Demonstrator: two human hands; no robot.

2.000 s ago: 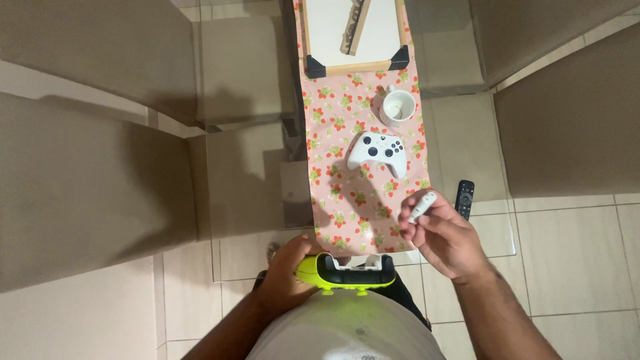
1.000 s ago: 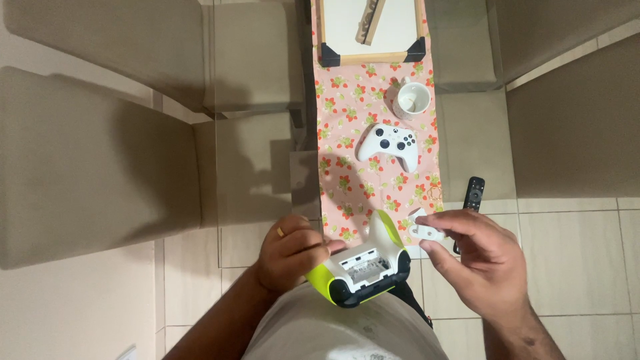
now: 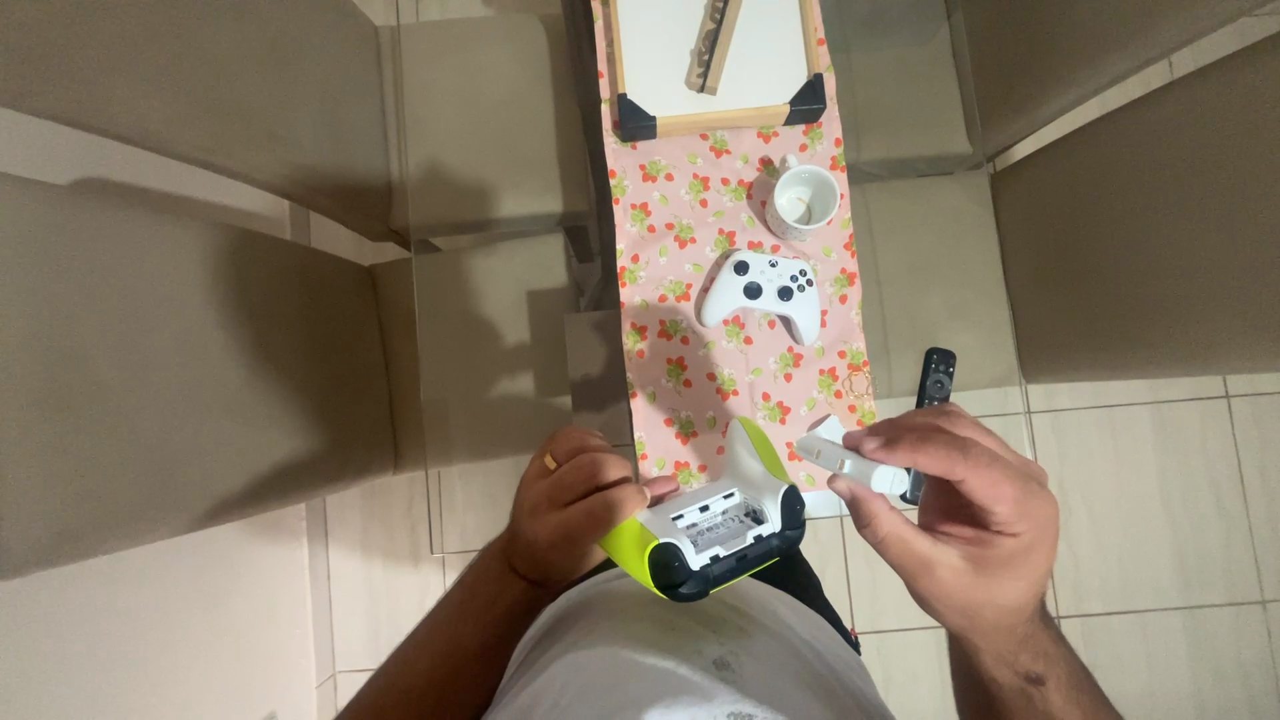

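My left hand point(image 3: 575, 500), with a ring on one finger, grips a yellow-green and white game controller point(image 3: 660, 525) close to my body. The controller's back faces up, and its battery compartment is uncovered, with silvery, printed surfaces inside. To the right of it, my right hand point(image 3: 960, 510) pinches a small white plastic piece point(image 3: 865, 468) with metal contacts between thumb and fingers, apart from the controller. Whether this piece is a battery pack or a cover, I cannot tell. Farther up on the strawberry-print table runner point(image 3: 700, 390) lies a white game controller point(image 3: 765, 292), face up.
A white mug point(image 3: 803, 200) stands beyond the white controller. Past it lies a wood-framed white board point(image 3: 665, 75) with black corners and a brown strip point(image 3: 714, 45) on it. A black remote control point(image 3: 936, 375) is on the glass tabletop, partly behind my right hand. Upholstered chairs point(image 3: 190, 350) flank the table.
The green controller has turned from edge-on to back up, showing its open compartment. My right hand has moved down and right from two seconds ago, still holding the white piece.
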